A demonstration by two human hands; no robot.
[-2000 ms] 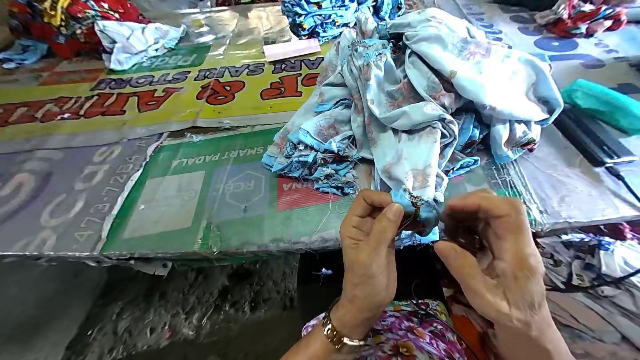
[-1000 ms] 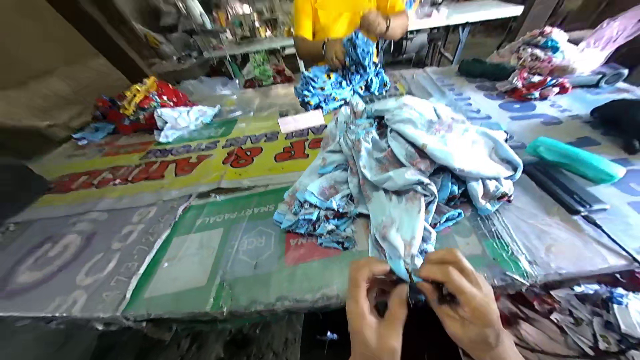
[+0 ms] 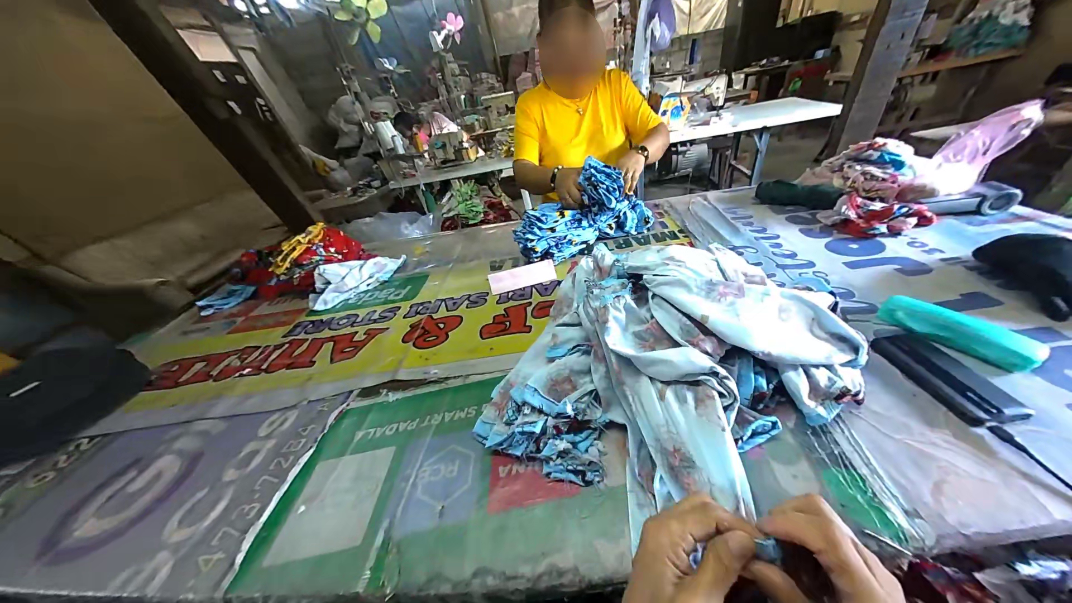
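A heap of light blue floral fabric with gathered edges lies on the table, one length of it reaching down to the near edge. My left hand pinches the end of that length between thumb and fingers. Close beside it on the right, my right hand grips the same blue edge. The fingertips of both hands nearly meet, and the lower parts of both hands are cut off by the frame's bottom. Loose threads lie right of the heap.
Printed tarpaulins cover the table. A dark power bank with a cable and a green roll lie right. Across the table a person in a yellow shirt handles blue fabric. Red fabric lies back left, a pale paper mid-table.
The view has tilted up strongly, showing the person opposite. My right hand, held loosely beside the fabric end two seconds ago, has closed on it next to my left hand.
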